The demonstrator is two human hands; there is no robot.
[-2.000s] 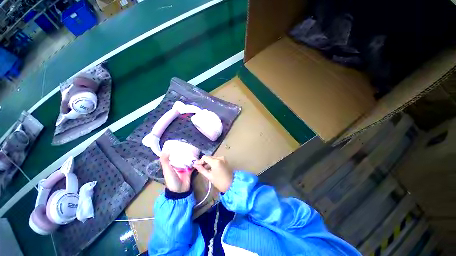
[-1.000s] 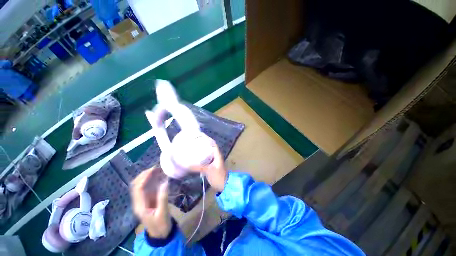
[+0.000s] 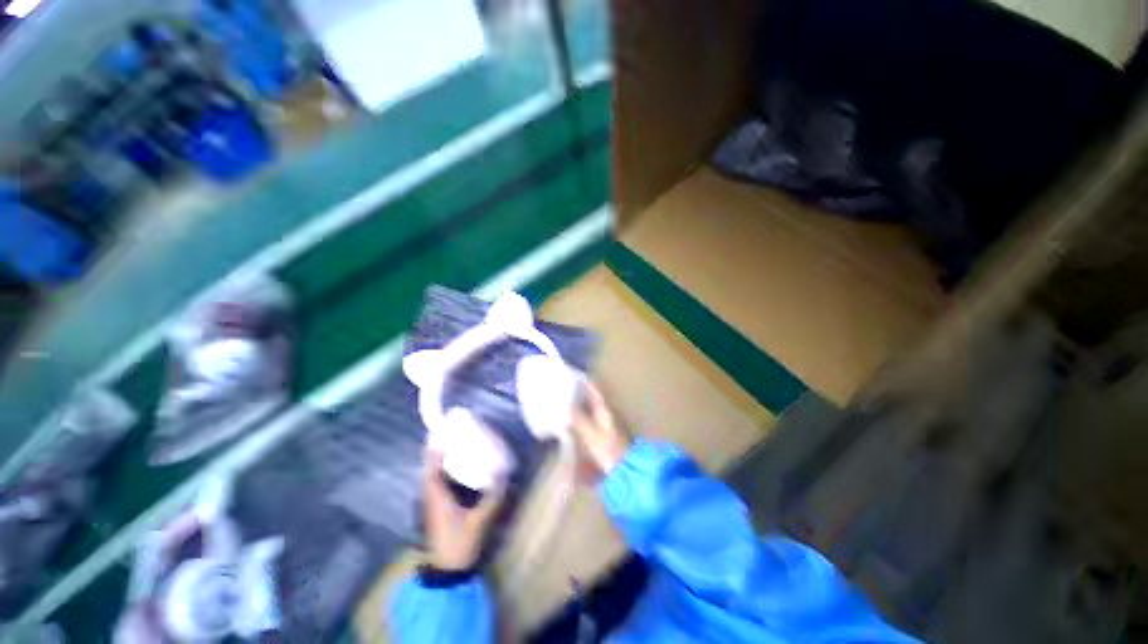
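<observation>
I hold pale pink and white cat-ear headphones point(image 3: 549, 395) above a dark grey packing bag point(image 3: 447, 315), ears pointing away from me. My left hand point(image 3: 456, 518) holds the left ear cup from below. My right hand point(image 3: 599, 432) holds the right ear cup at its outer side. The frame is blurred. A faint pale streak below the right cup may be the thin white cable; its plug cannot be made out. Part of the bag is hidden behind the headphones. A tan cardboard sheet point(image 3: 661, 365) lies under the work.
Another pair of headphones point(image 3: 202, 598) with a white packet lies at lower left. Bagged headphones point(image 3: 227, 359) lie on the green conveyor point(image 3: 416, 214), with another bag point(image 3: 57, 484) at far left. A large open carton point(image 3: 781, 271) holding dark bags stands at right, wooden pallets beside it.
The headphones have turned upright to me and opened out, and sit lower than a second ago. My left hand, free then, now holds one cup. The view has shifted and blurred.
</observation>
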